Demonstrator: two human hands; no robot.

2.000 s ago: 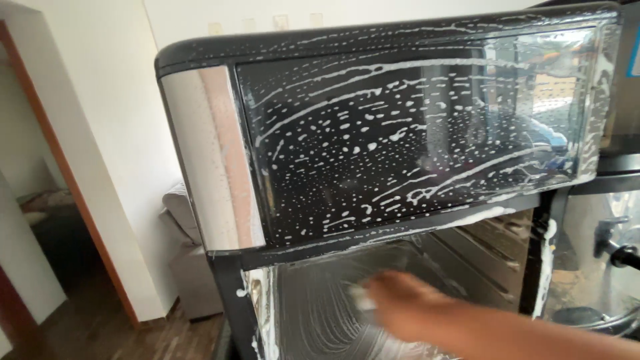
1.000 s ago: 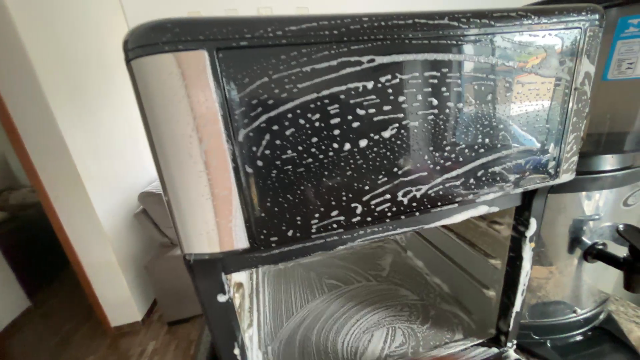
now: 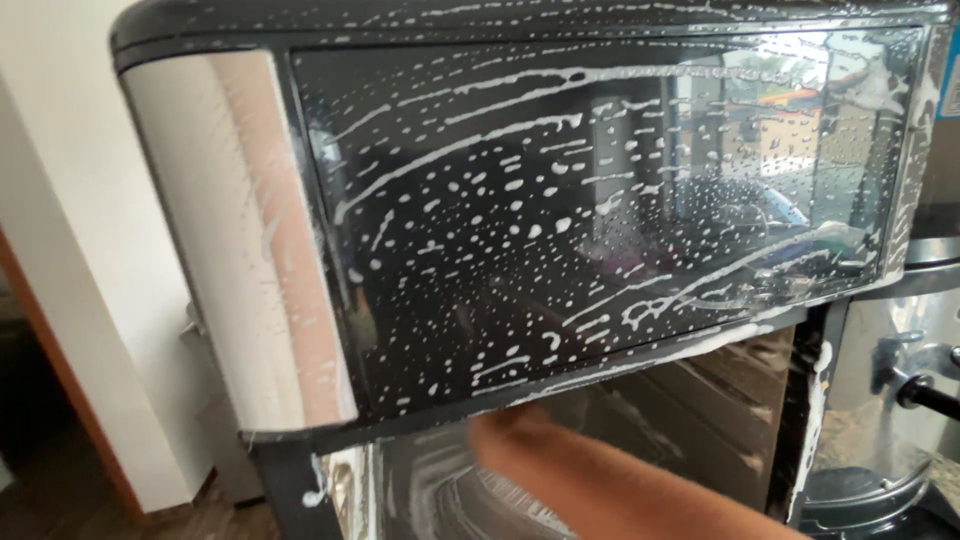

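A black countertop oven's glossy upper panel (image 3: 480, 202) fills much of the view, covered with white suds, streaks and droplets. Silver trim (image 3: 232, 240) runs down its left side. Beneath the panel is the open cavity, with ribbed side rails (image 3: 720, 397) at the right and a surface smeared with swirled foam (image 3: 450, 495). My right hand (image 3: 517, 435) reaches in from the lower right, blurred, just under the panel's lower edge. Its fingers are partly hidden, and whether it holds anything cannot be told. My left hand is out of view.
At the right stands a shiny metal container with a black tap (image 3: 926, 394), close beside the oven, above a black base (image 3: 855, 487). Thick foam clings to the oven's right front edge (image 3: 814, 420). A white wall (image 3: 97, 225) and a brown door frame (image 3: 67, 390) are at the left.
Two seconds ago my right hand was inside the cavity with something pale at its fingertips. One second ago it was not visible; now it is back, under the panel edge. The view has moved closer.
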